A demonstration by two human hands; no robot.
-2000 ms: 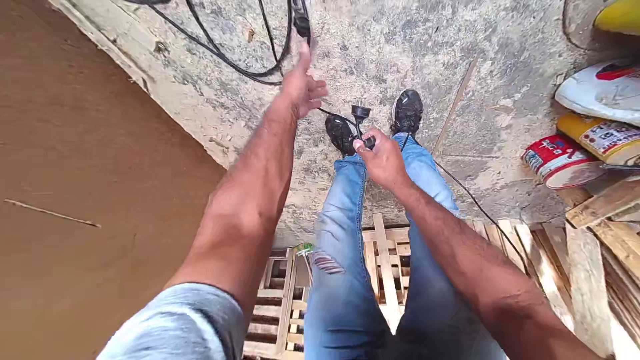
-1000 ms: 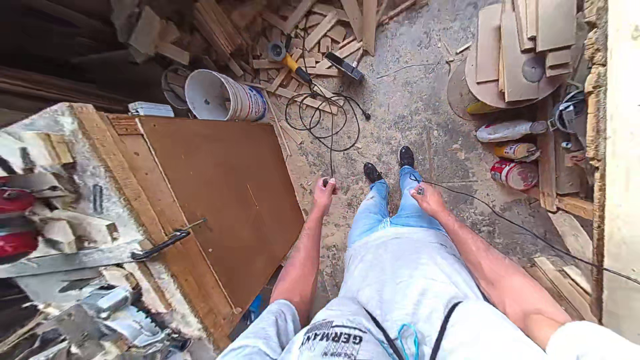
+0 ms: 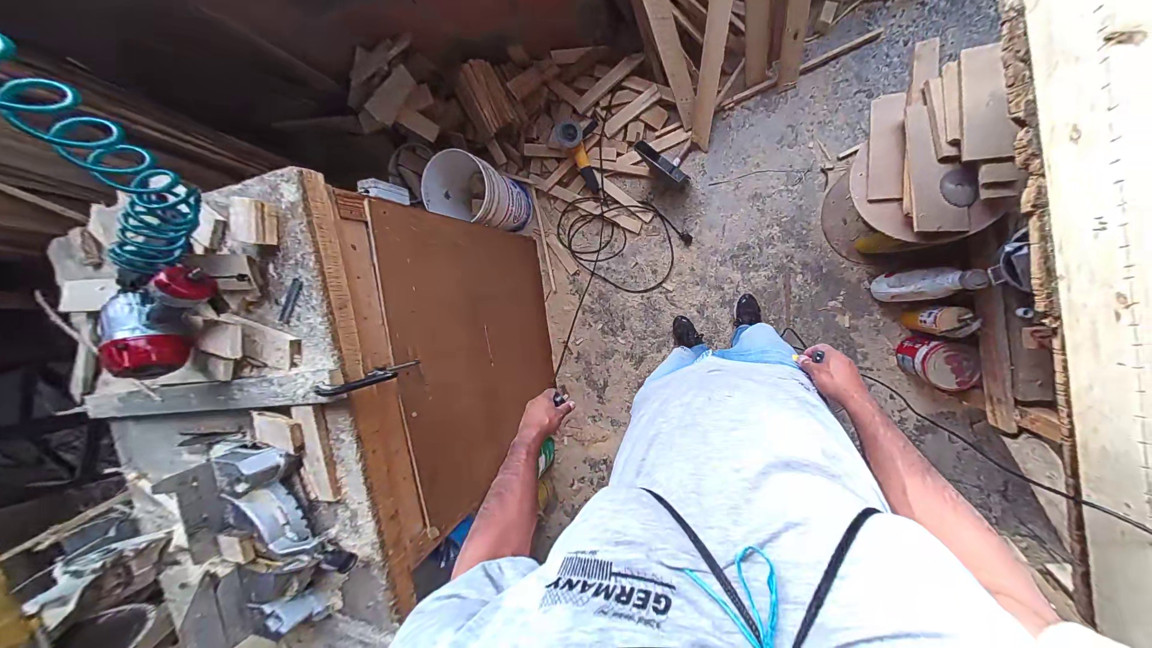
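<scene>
My left hand [image 3: 544,415] is closed around a black cable plug [image 3: 560,399], beside the edge of a brown board [image 3: 468,333]. From that plug a thin dark cord [image 3: 576,328] runs up to loose coils [image 3: 621,261] on the floor, near a yellow and grey power tool [image 3: 585,166]. Out to the right, my right hand [image 3: 830,369] grips a black cable connector [image 3: 817,356], partly covered by the fingers. A second black cord [image 3: 972,443] leads from about this hand toward the lower right. The two hands are well apart, at either side of my body.
A white bucket [image 3: 490,196] lies tipped near scrap wood blocks [image 3: 630,108]. To the left, a cluttered bench [image 3: 216,396] holds a red and silver tool [image 3: 148,333] below a teal coiled hose [image 3: 153,207]. Cans and a bottle [image 3: 927,284] stand right, beside a wooden beam [image 3: 1102,270].
My left hand, reaching with spread fingers two seconds ago, is now closed on a plug. The view has widened and tilted up strongly.
</scene>
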